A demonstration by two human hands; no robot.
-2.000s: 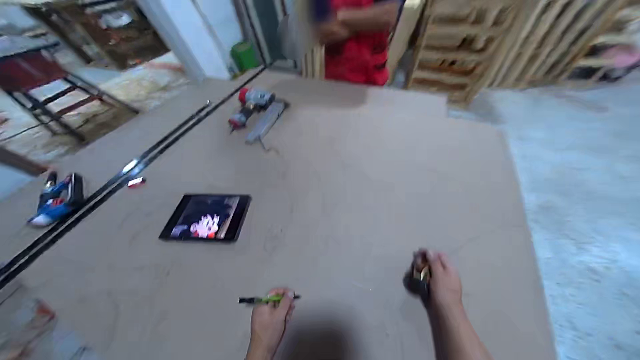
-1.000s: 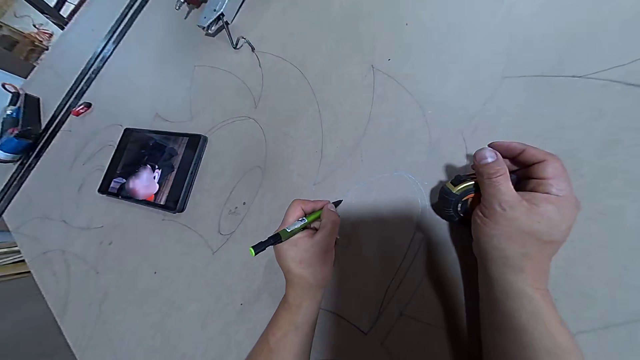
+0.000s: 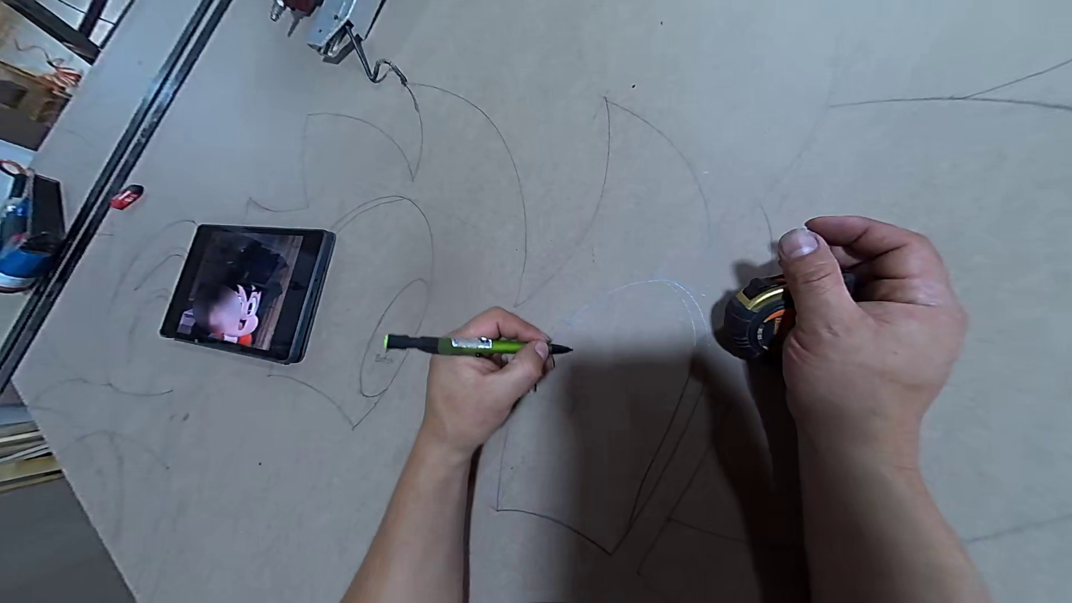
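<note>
My left hand (image 3: 486, 377) grips a green and black marking pencil (image 3: 481, 345), its dark tip pointing right over the drawn board (image 3: 653, 209). Whether the tip touches the surface I cannot tell. My right hand (image 3: 871, 335) holds a black and yellow tape measure (image 3: 758, 318) by its side, low over the board; no blade shows. Curved pencil lines run around both hands, with a fainter bluish arc between them. To the left of my left hand lies a tablet (image 3: 249, 289) in a dark case, showing a cartoon figure.
A long dark metal rail (image 3: 126, 159) crosses the left side, with a small red object (image 3: 126, 197) beside it. Past the rail lies a blue and black tool (image 3: 32, 226). A metal tool with a bent wire (image 3: 347, 29) sits at the top. Wooden strips (image 3: 27, 456) show at lower left.
The view has moved much closer to the board since the oldest frame. Both hands still hold the same things; between the last two frames they have hardly moved.
</note>
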